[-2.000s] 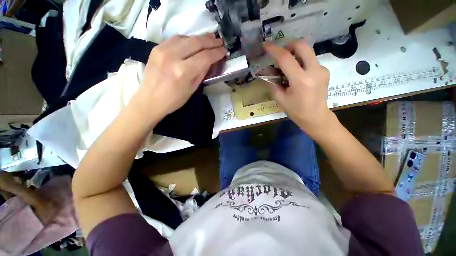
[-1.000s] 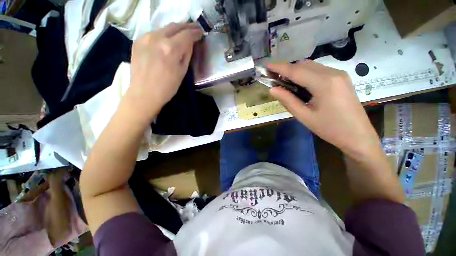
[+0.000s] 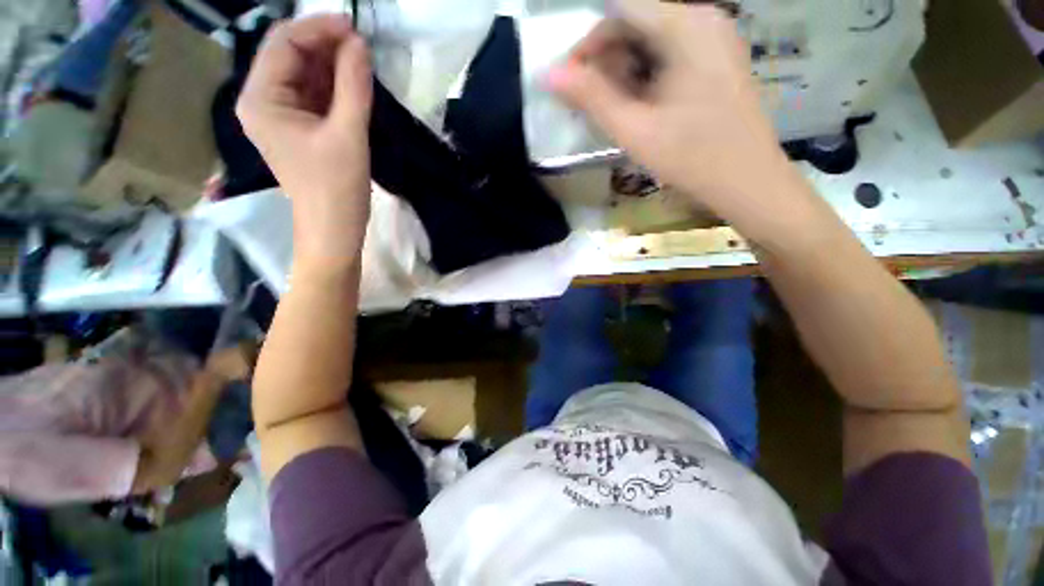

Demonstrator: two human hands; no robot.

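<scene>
My left hand (image 3: 315, 109) is raised over the cloth at the upper left. Its fingers are curled with thumb and fingertips close together; blur hides whether they pinch something thin. My right hand (image 3: 687, 109) is raised in front of the machine, blurred, with fingers curled around a dark shape that matches the thread snips (image 3: 627, 63). Black fabric (image 3: 492, 212) lies between the hands, with a pointed piece standing up toward the top. White fabric (image 3: 395, 246) lies under and left of it, at the table edge. The needle area is hidden or out of view.
The machine's off-white body (image 3: 841, 57) is behind my right hand. A yellowish plate (image 3: 675, 242) lies at the table's front edge (image 3: 801, 266). A brown box (image 3: 985, 80) stands at the upper right, a taped carton (image 3: 996, 401) at the right. Another person's arm (image 3: 183, 429) shows at the left.
Both hands have moved up and away from the needle area, my left hand leftward. The black fabric has shifted right and bunched up. The view has shifted, and the phone on the carton is out of clear view.
</scene>
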